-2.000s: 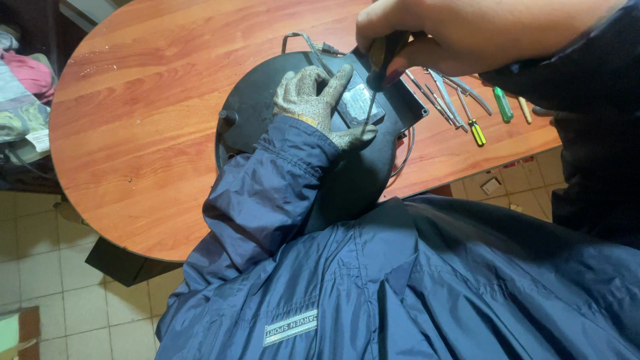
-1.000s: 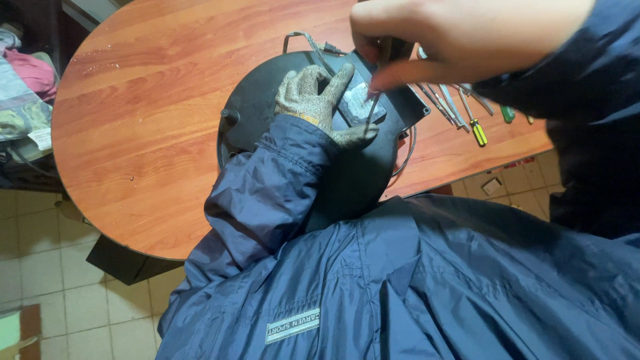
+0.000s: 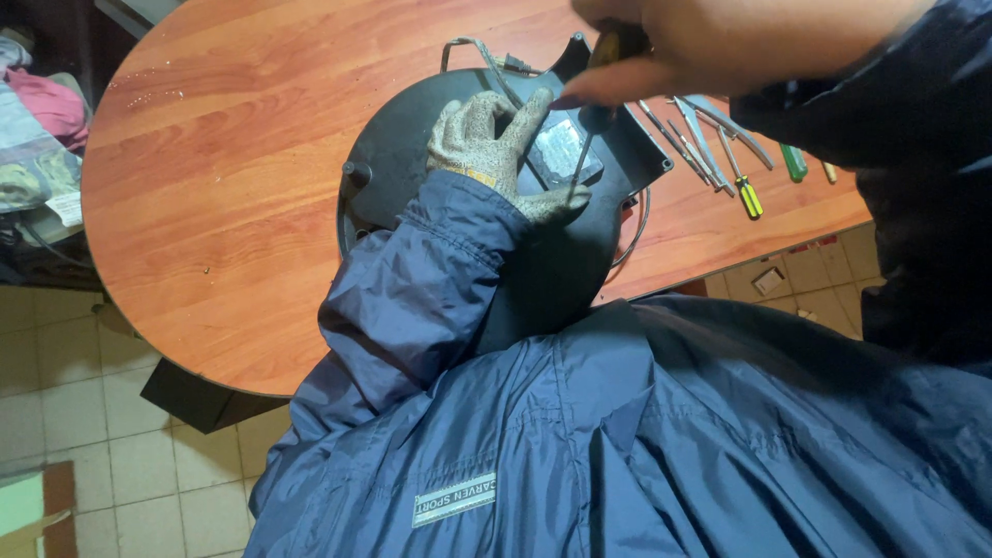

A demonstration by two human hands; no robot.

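My left hand [image 3: 488, 147], in a speckled knit glove, lies on a round black plastic housing [image 3: 403, 108] on the table. Its fingers and thumb are spread around a block with a worn, pale metallic face [image 3: 559, 151]. Above the housing's right part, my bare right hand [image 3: 659, 62] grips the dark handle of a screwdriver [image 3: 585, 151]. The thin shaft points down between the block and my left thumb tip; whether its tip touches a screw cannot be told. A cord with a plug [image 3: 515, 63] lies behind the housing.
Right of the housing on the wooden table [image 3: 209, 194] lie pliers [image 3: 701, 143], a yellow-handled screwdriver [image 3: 749, 198], a green-handled tool [image 3: 793, 163] and several thin metal tools. Cloths [image 3: 43, 132] are piled at the far left. The table's near edge borders a tiled floor.
My right hand has shifted and changed its pose around the screwdriver handle, still above the housing. My left hand and the housing have stayed in place.
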